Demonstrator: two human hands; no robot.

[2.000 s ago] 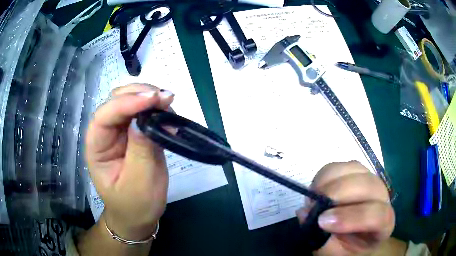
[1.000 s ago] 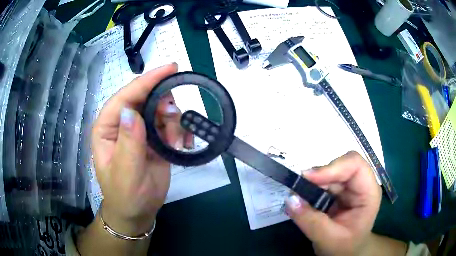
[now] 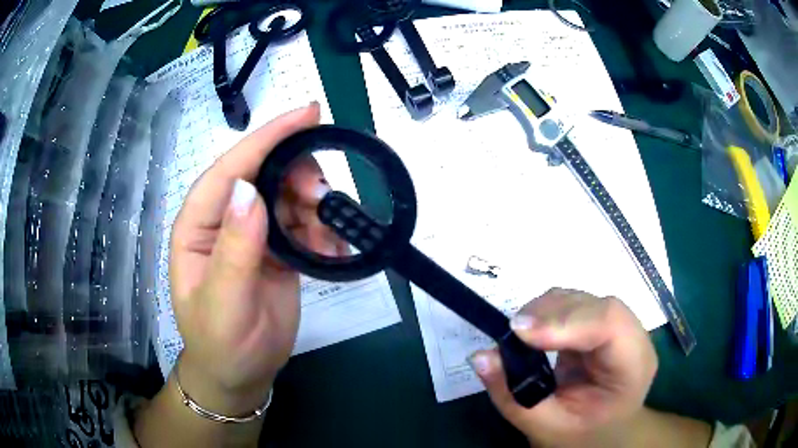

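Observation:
A black ring-arm part (image 3: 455,293) is held up in the air over the printed sheets, its ring face towards me and its arm slanting down to the right. A dimpled tab shows inside the ring. My left hand (image 3: 241,254) holds the ring's left rim, with some fingers seen behind it through the opening. My right hand (image 3: 582,359) grips the socket end between thumb and fingers. A small metal fitting (image 3: 481,267) lies on the right inspection sheet (image 3: 455,184), beyond the arm.
A digital caliper (image 3: 547,129) and a pen (image 3: 643,127) lie at the right. Sample parts (image 3: 236,83) lie at the top. Stacked clear trays (image 3: 83,219) stand at the left. A yellow tool (image 3: 748,188), a blue tool (image 3: 750,319) and a tape roll (image 3: 757,105) lie at far right.
The ring has turned from nearly edge-on to facing me. Since one second ago the socket end has rolled and moved slightly down and left with my right hand.

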